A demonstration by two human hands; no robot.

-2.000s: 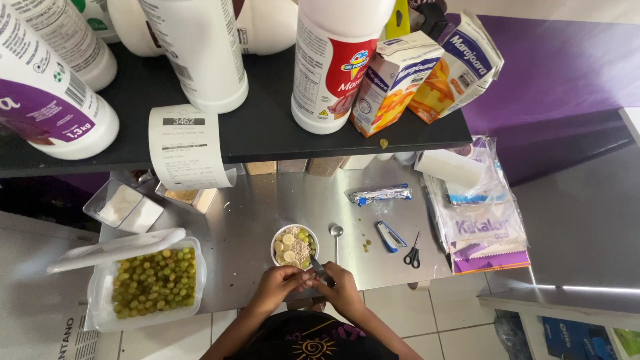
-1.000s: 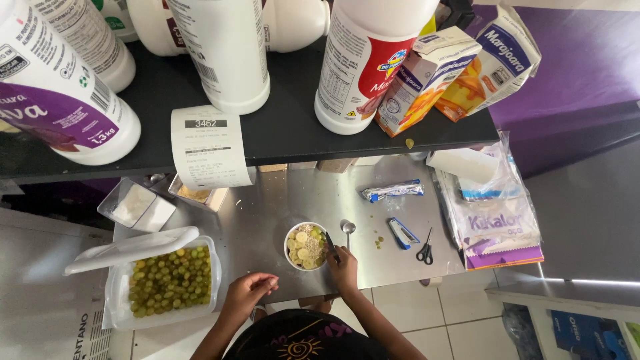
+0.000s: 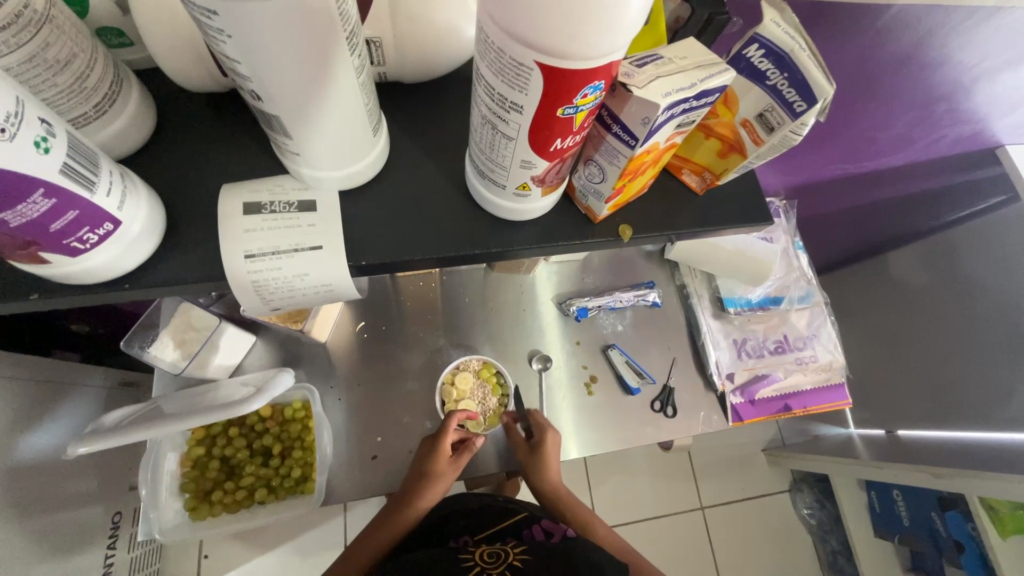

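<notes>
A round white bowl [image 3: 442,386] on the steel counter holds banana slices, cut green grapes and pale grains or flakes. At the bowl's lower left edge, my left hand [image 3: 444,452] has its thumb and index finger at what looks like a piece of grape. My right hand [image 3: 534,448] grips a dark-bladed knife [image 3: 520,404], blade pointing up beside the bowl's right rim. Just right of the bowl lies a metal spoon [image 3: 542,376]. A translucent plastic tub [image 3: 320,448] of green grapes [image 3: 248,460] stands at the left, its white lid [image 3: 184,408] tilted across the top.
Above the counter runs a black shelf [image 3: 424,160] with bottles, cartons and a hanging printed slip [image 3: 280,248]. On the counter's right are a foil-wrapped packet [image 3: 612,301], a stapler [image 3: 628,369], black-handled scissors [image 3: 665,396] and plastic bags [image 3: 784,336]. Clear containers [image 3: 188,336] stand at the left.
A second ago my left hand was apart from the bowl, to its lower left; now it is at the rim. My right hand keeps the knife beside the bowl.
</notes>
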